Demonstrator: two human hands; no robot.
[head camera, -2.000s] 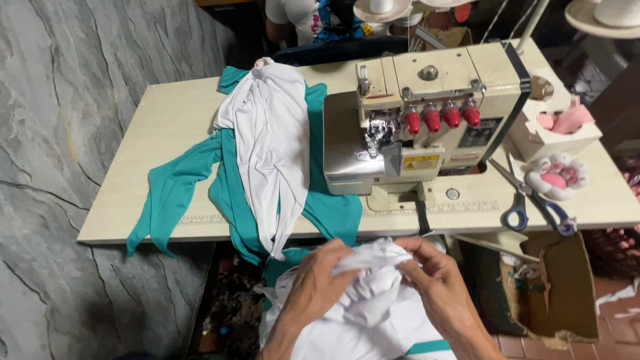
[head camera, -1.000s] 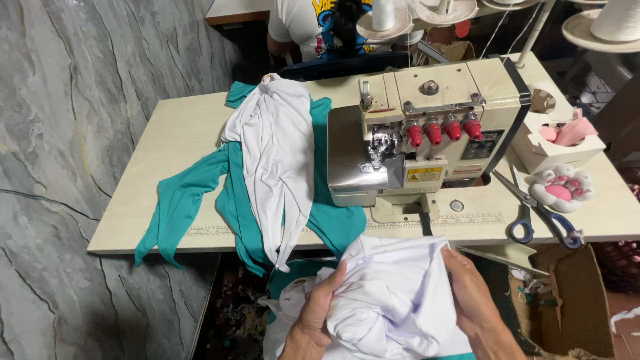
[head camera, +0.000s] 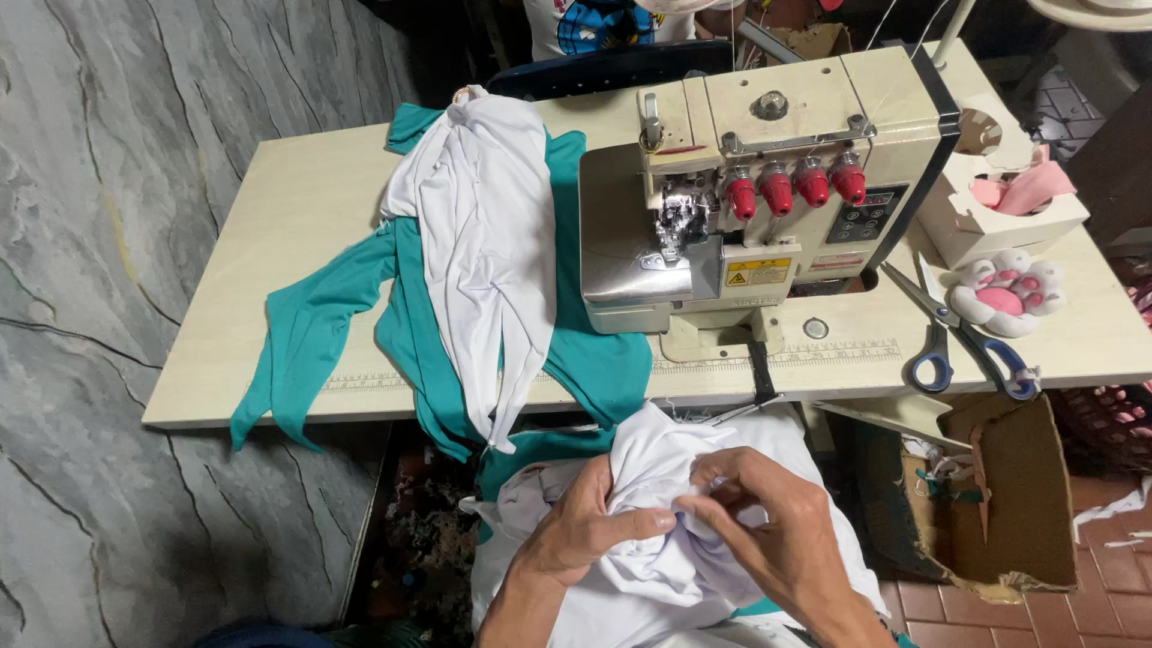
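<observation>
White stretch fabric (head camera: 666, 459) lies bunched in my lap in front of the table. My left hand (head camera: 594, 526) grips a fold of it, thumb on top. My right hand (head camera: 765, 513) pinches the same fabric close beside the left thumb. Beyond my hands stands a serger sewing machine (head camera: 765, 180) with red tension knobs. To its left, a white garment piece (head camera: 486, 207) lies over teal fabric (head camera: 333, 333), with ends hanging past the table's front edge. More teal fabric (head camera: 540, 445) shows beneath the white cloth near my left hand.
Scissors (head camera: 945, 315) and a paw-shaped pincushion (head camera: 1008, 292) lie on the table (head camera: 225, 270) at the right, near a white box (head camera: 999, 216) holding pink material. A cardboard box (head camera: 1017, 504) with scraps stands below. A person (head camera: 603, 22) is beyond the table, behind a dark chair back (head camera: 621, 67).
My hands have come closer together, and the white fabric spread between them a second ago is now bunched.
</observation>
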